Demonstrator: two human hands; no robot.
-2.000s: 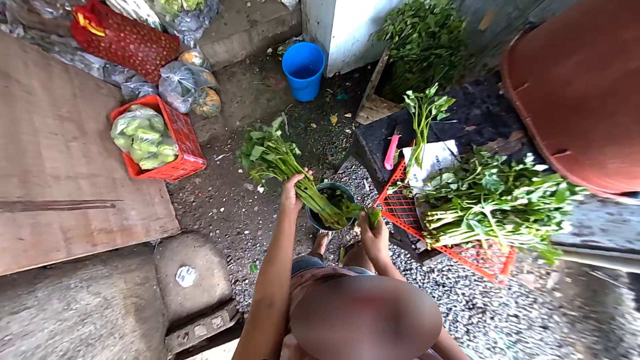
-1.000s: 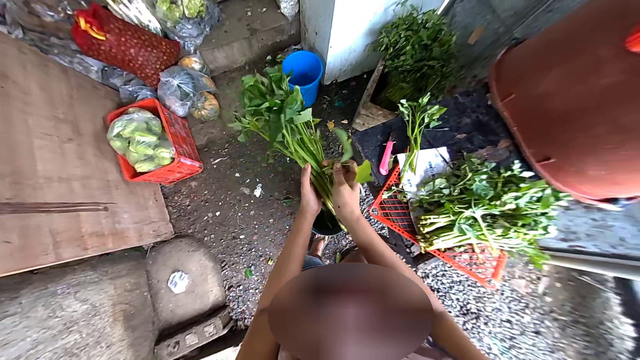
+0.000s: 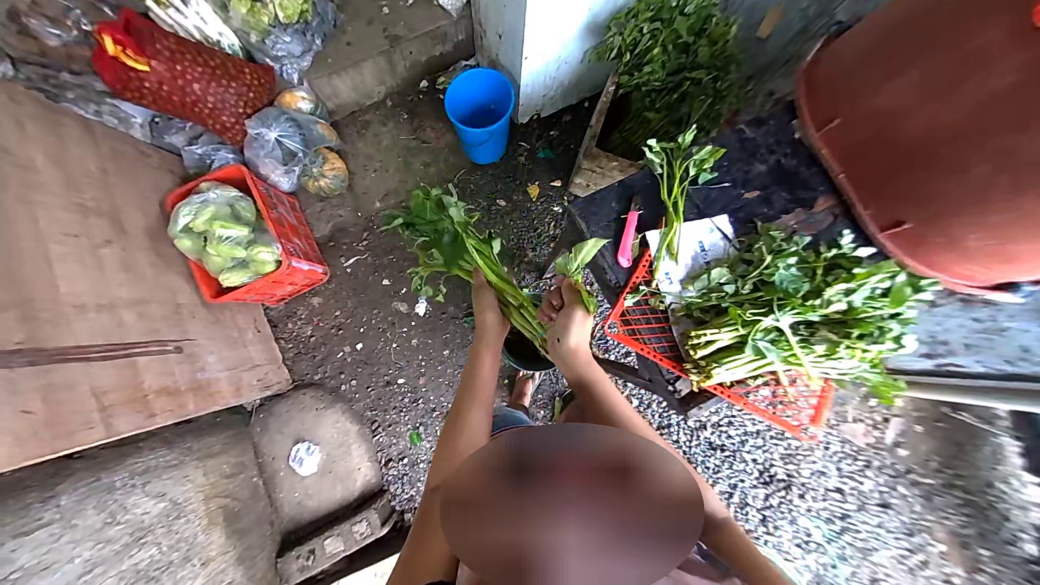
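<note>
My left hand (image 3: 490,305) is closed around a bunch of leafy green stems (image 3: 498,272), whose leaves point up and left. At the cut ends of the bunch is my right hand (image 3: 567,318), with a leafy piece (image 3: 578,264) between its fingers. Below both hands, a dark round bucket (image 3: 526,354) stands on the ground, partly hidden by the stems. To the right, more leafy stems (image 3: 772,325) lie in a heap on an orange plastic crate (image 3: 650,335). A pink-handled knife (image 3: 627,237) rests on the dark table beside a smaller bunch (image 3: 673,191).
A blue bucket (image 3: 481,118) stands ahead by the white post. On the left are a red crate (image 3: 305,264) holding bagged green vegetables, a red mesh sack (image 3: 195,81) and a plywood board (image 3: 122,284). A large reddish-brown tub (image 3: 934,138) is at the upper right.
The bunch's leafy end was nearer the blue bucket one second ago and is now lower. My right hand has shifted slightly away from my left along the stems.
</note>
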